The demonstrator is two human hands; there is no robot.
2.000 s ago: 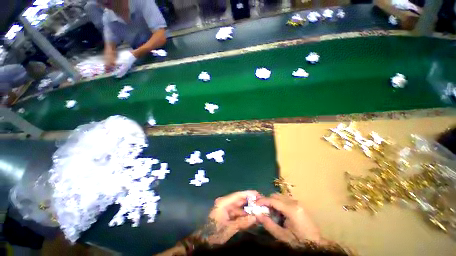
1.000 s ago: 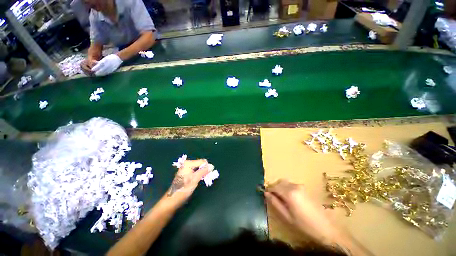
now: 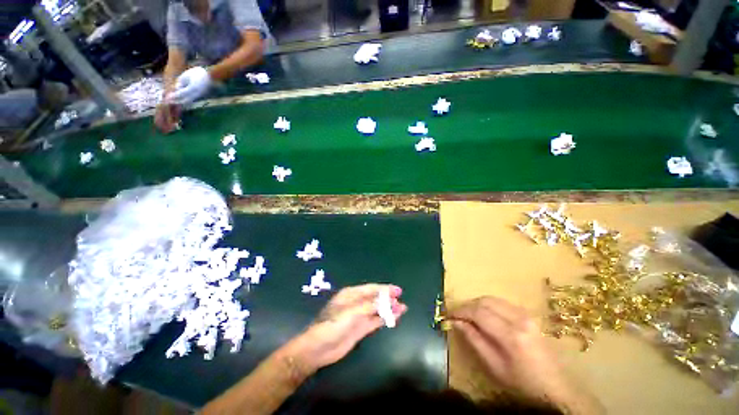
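Note:
My left hand [image 3: 348, 323] holds a white plastic housing [image 3: 386, 307] between thumb and fingers over the dark green bench. My right hand [image 3: 494, 336] is at the left edge of the tan cardboard sheet [image 3: 486, 251], its fingertips pinching a gold-coloured brass contact [image 3: 439, 311]. The hands are apart. Two loose white housings lie on the bench left of my left hand, one [image 3: 309, 250] above the other [image 3: 316, 282]. Brass contacts [image 3: 608, 296] are heaped on the cardboard at right, with white pieces [image 3: 559, 226] at the heap's far edge.
A clear bag of housings [image 3: 146, 267] bulges at left, with housings spilled beside it. A clear bag of contacts [image 3: 705, 324] and a black object [image 3: 721, 237] lie at right. The green conveyor belt [image 3: 486, 170] carries scattered white pieces. A person [image 3: 215, 49] works across it.
Since one second ago, my left hand has drawn back toward my right hand with one housing; two stay on the bench. The person opposite has reached a hand onto the belt.

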